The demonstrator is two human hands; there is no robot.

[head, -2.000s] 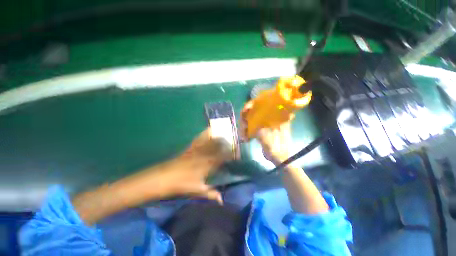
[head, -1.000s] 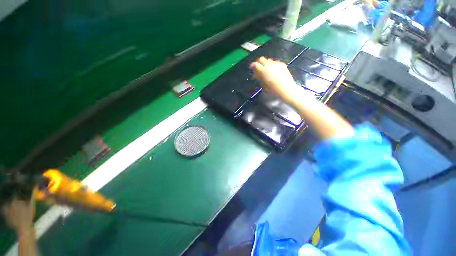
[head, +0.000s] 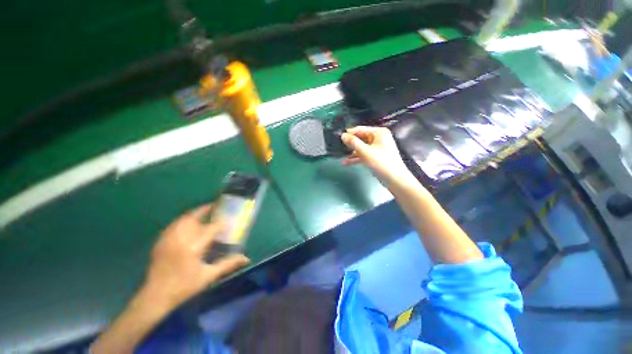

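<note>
My left hand [head: 183,252] holds a smartphone body [head: 238,213] by its edges over the green bench, tilted, its dark end pointing away from me. My right hand [head: 372,150] pinches a small dark cover piece [head: 337,137] between thumb and fingers, beside the round mesh screw dish [head: 307,137] and partly in front of it. The orange electric screwdriver [head: 247,110] hangs just beyond the phone, tip down, with no hand on it. The phone and left hand are blurred.
The black parts tray [head: 443,104] lies at the right on the bench. Behind the white rail [head: 173,144], phones [head: 322,59] lie on the green conveyor belt. A black cable [head: 285,205] crosses the bench by the screwdriver. Another person's hand and blue sleeve [head: 604,68] show at the far right.
My right hand has come back from over the black tray towards the dish with a dark piece. My left hand, earlier by the screwdriver, now holds the phone. The view has turned left.
</note>
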